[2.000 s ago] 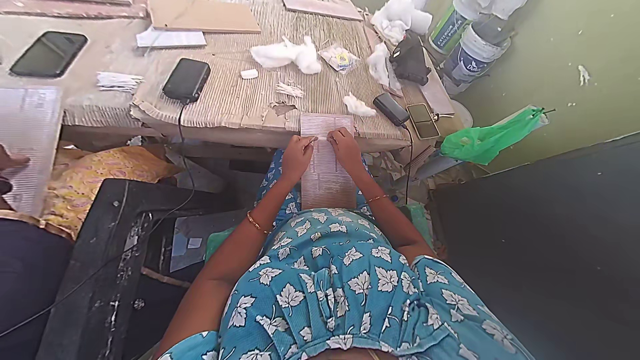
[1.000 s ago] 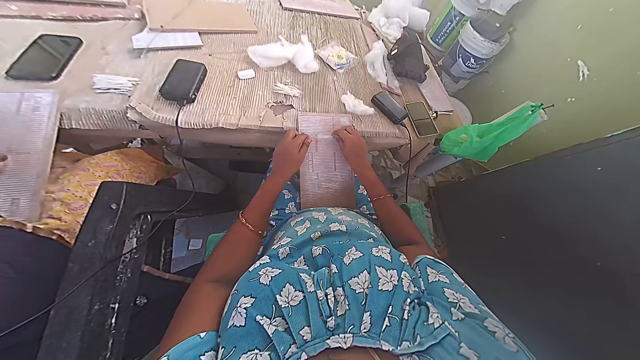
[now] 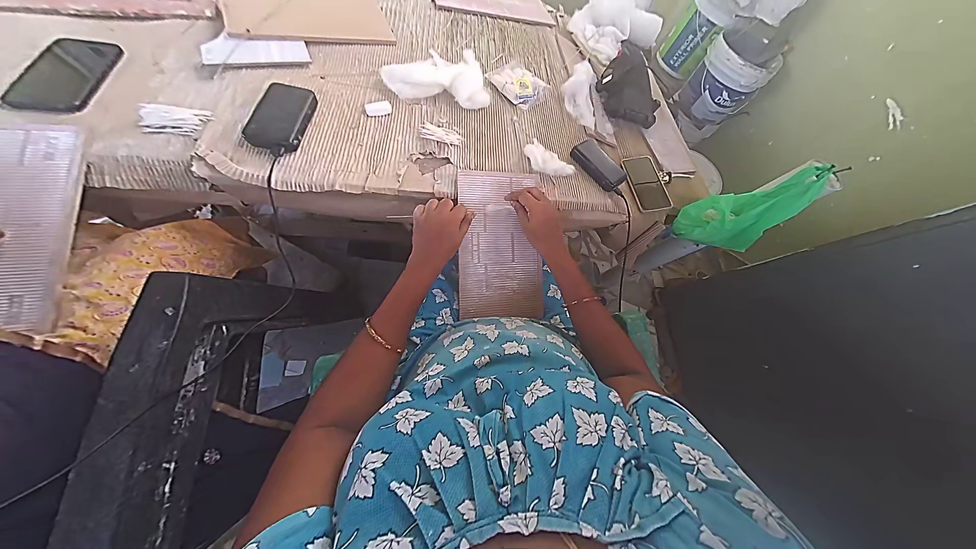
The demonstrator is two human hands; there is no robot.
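A ribbed, see-through board (image 3: 499, 259) lies over my lap, its far end against the table edge. My left hand (image 3: 441, 232) is at the board's left side, fingers curled around a thin stick that points out to the left. On the board's upper right part rests my right hand (image 3: 540, 221), fingertips bent down; whether it pinches something small is too fine to tell. Beyond the board, on the corrugated covering, lie a bundle of thin white sticks (image 3: 441, 135), a tuft of cotton wool (image 3: 549, 158) and larger cotton wool (image 3: 438, 79).
The corrugated-covered table (image 3: 343, 137) bears a black power bank (image 3: 280, 116) with a cable and a phone (image 3: 62, 74). A green plastic bag (image 3: 751, 213) hangs at right, near paint buckets (image 3: 717, 88). A black frame (image 3: 145, 396) stands left, beside another person's ribbed board (image 3: 34, 229).
My right hand has moved a little away from my left along the board's upper part since two seconds ago. The other person's hand at the far left has mostly left view.
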